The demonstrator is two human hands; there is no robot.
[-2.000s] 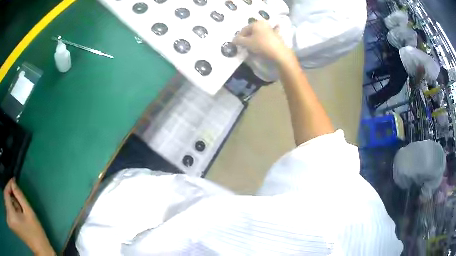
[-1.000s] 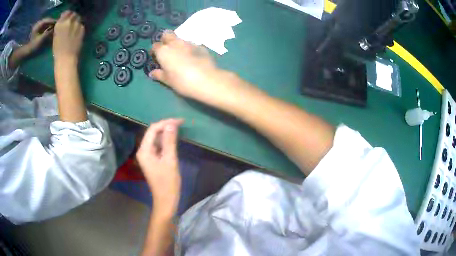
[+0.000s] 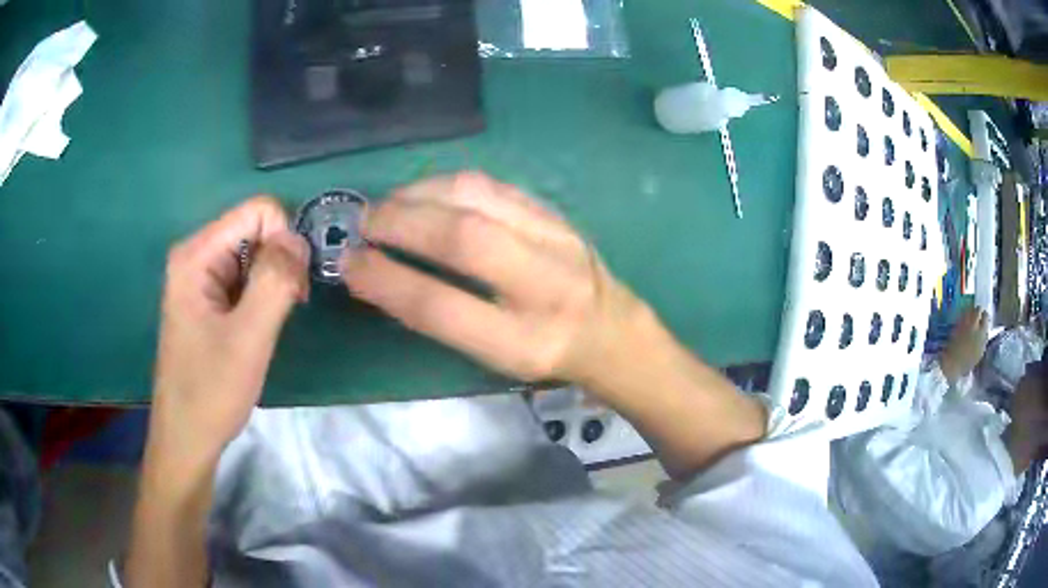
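Note:
A round grey-black component [image 3: 334, 236] with a dark centre is held just above the green mat, in front of the jig. My left hand [image 3: 236, 270] grips its left edge between thumb and fingers. My right hand [image 3: 488, 270] is at its right edge, fingertips touching it; it is slightly blurred. A small metallic glint shows between the fingers of my left hand, too small to name. The black flat jig [image 3: 368, 80] lies behind the hands.
A white squeeze bottle [image 3: 690, 108] lies across a thin silver rod [image 3: 733, 172]. A clear bag [image 3: 553, 25] is behind. A white tray [image 3: 804, 230] of dark discs stands right, a lower tray [image 3: 621, 442] below the edge, white tissue [image 3: 44, 94] left. Another person's hand [image 3: 965, 339] is far right.
My right hand has left the disc pile at the left and come to the middle with my left hand at the component. The view has turned right, so the pile is out of view.

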